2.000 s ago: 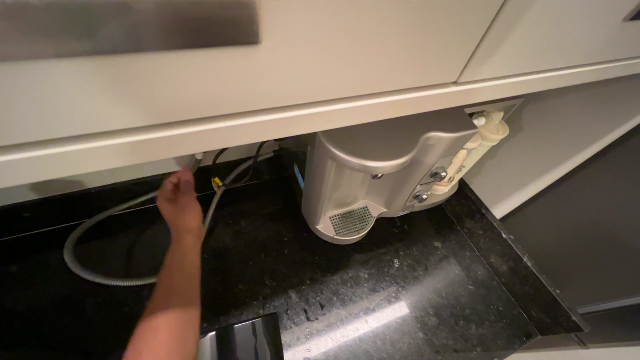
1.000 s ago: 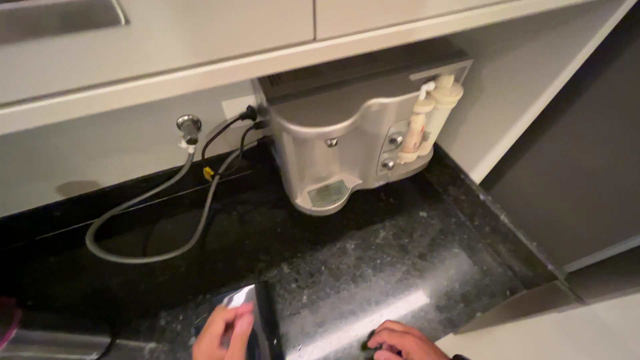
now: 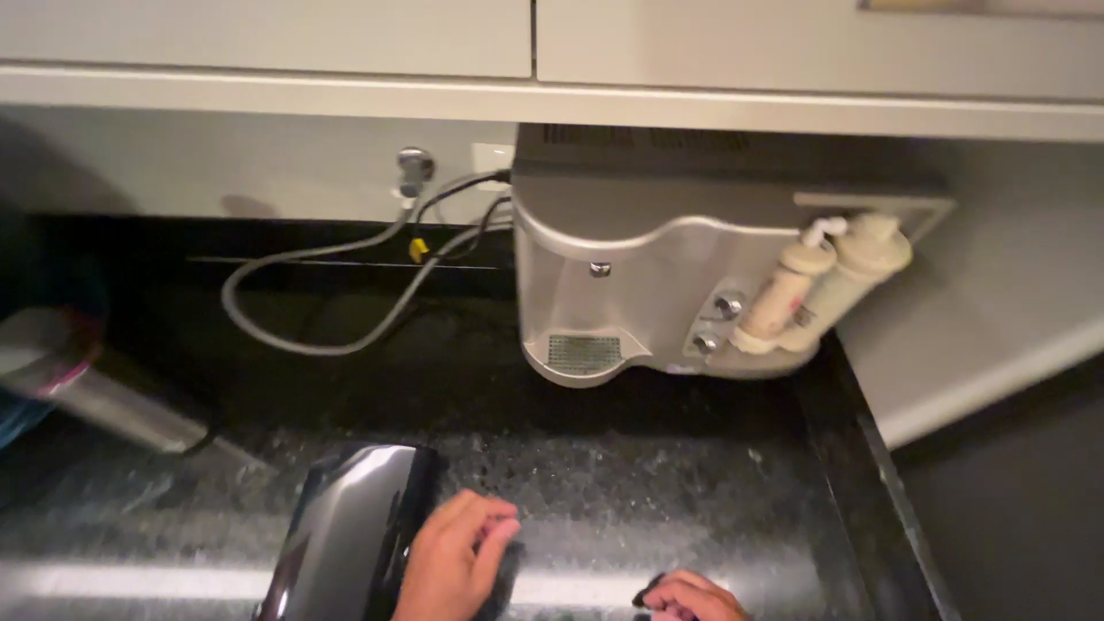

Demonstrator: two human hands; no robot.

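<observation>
My left hand (image 3: pixel 457 556) is at the bottom centre, fingers curled, just right of a glossy black panel (image 3: pixel 345 526) on the black stone counter (image 3: pixel 673 483); whether it holds anything cannot be told. At the lower right, my right hand (image 3: pixel 694 597) has a small dark object (image 3: pixel 649 590) at its fingertips. Beyond both hands stands a silver water purifier (image 3: pixel 638 259) with a drip grille (image 3: pixel 584 353), two knobs and two whitish filter cartridges (image 3: pixel 785 297) on its right side. A grey hose (image 3: pixel 293 348) loops from a chrome wall valve (image 3: pixel 415 164) to the purifier.
White cabinets (image 3: pixel 733 43) overhang the counter at the back. A black power cord (image 3: pixel 466 183) with a yellow tag (image 3: pixel 418 250) runs behind the purifier. At the left lies a blurred metallic cylindrical thing (image 3: pixel 129 405). A side wall (image 3: pixel 992 345) bounds the right.
Two seconds ago one hand was up at the wall valve by the hose; now both hands are low over the counter. The view has shifted, bringing the cylindrical thing into sight.
</observation>
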